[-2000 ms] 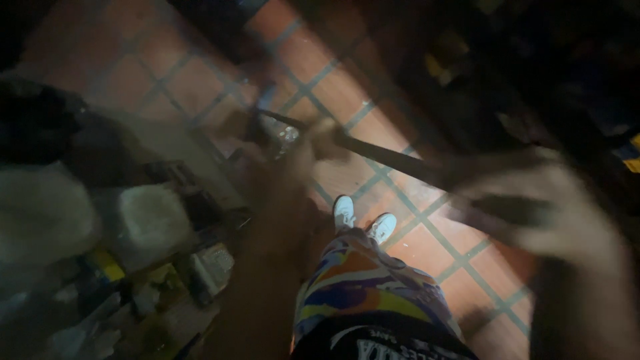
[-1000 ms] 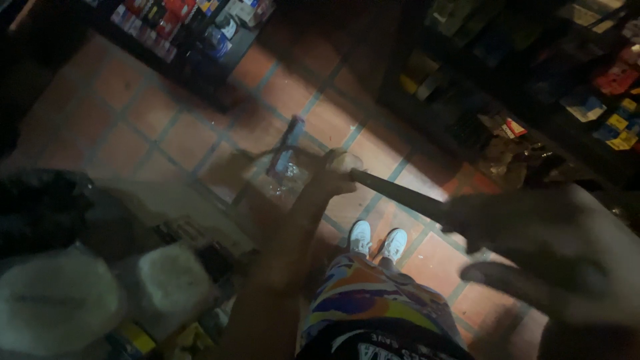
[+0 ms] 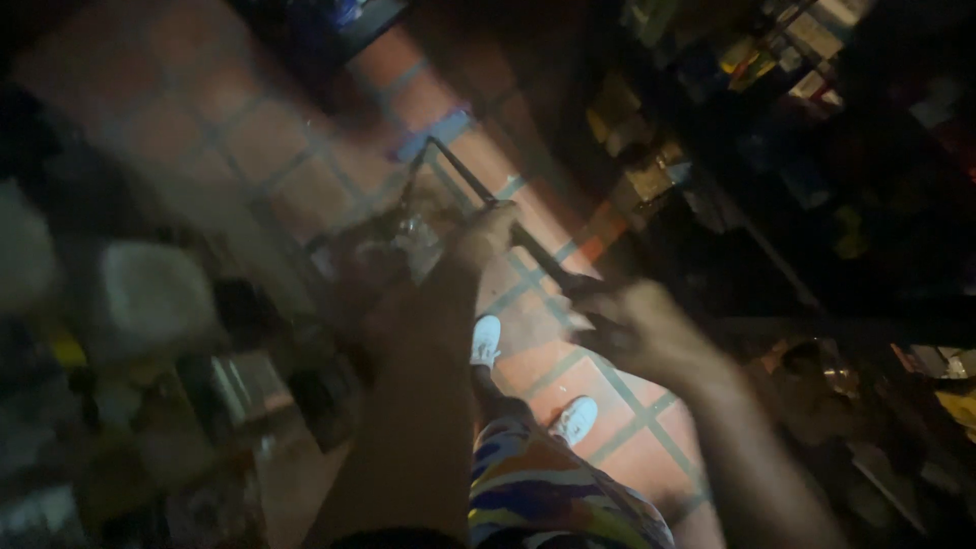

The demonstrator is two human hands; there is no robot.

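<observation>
A long dark pole (image 3: pixel 540 253) slants across the middle of the head view. My left hand (image 3: pixel 492 232) is closed around its middle part, and my right hand (image 3: pixel 629 324) grips its lower right end. At the pole's far end is a blurred blue and purple head (image 3: pixel 433 134), just over the tiled floor; it looks like a broom or mop head. Beside my left hand lies or hangs something clear and shiny, perhaps plastic (image 3: pixel 415 236); blur hides whether the hand holds it.
Orange floor tiles (image 3: pixel 625 435) with grey joints run between dark shelves of goods (image 3: pixel 656 168) on the right and stacked packages (image 3: pixel 244 385) at the lower left. White shoes (image 3: pixel 576 419) stand on the tiles. Another dark display edge (image 3: pixel 374 27) is at the top.
The blue head has swung away from near my left hand to farther up the floor. My feet have moved apart. The view has shifted.
</observation>
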